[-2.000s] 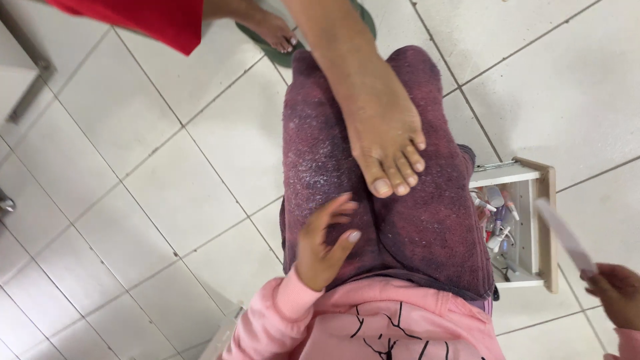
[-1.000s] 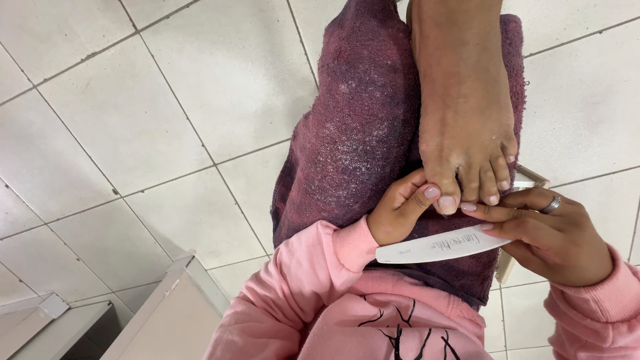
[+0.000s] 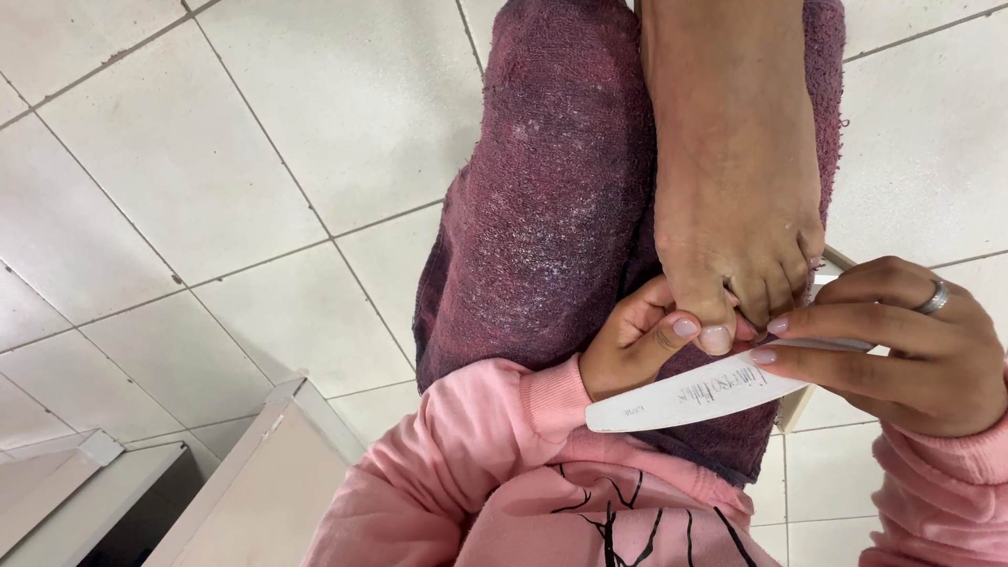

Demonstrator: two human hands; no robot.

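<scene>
Another person's bare foot (image 3: 732, 173) rests on a dark purple towel (image 3: 551, 205) spread over my lap, toes toward me. My left hand (image 3: 642, 339) grips the big toe (image 3: 705, 303), thumb along its side and fingers behind the toes. In my right hand (image 3: 906, 339), with a silver ring on one finger, is a white curved nail file (image 3: 693, 398) that bears writing. The file lies slanted just below the toes, its free end close to my left wrist. Whether its edge touches a nail cannot be told.
Whitish powder dusts the towel. At the lower left stand pale cabinet or drawer units (image 3: 244, 472). Part of a drawer's edge (image 3: 791, 409) shows behind the towel at the right. Light floor tiles (image 3: 260, 118) surround my lap.
Two seconds ago my left hand was off the foot and my right hand held the file out at the right. Both hands have come to the toes. The view has moved closer.
</scene>
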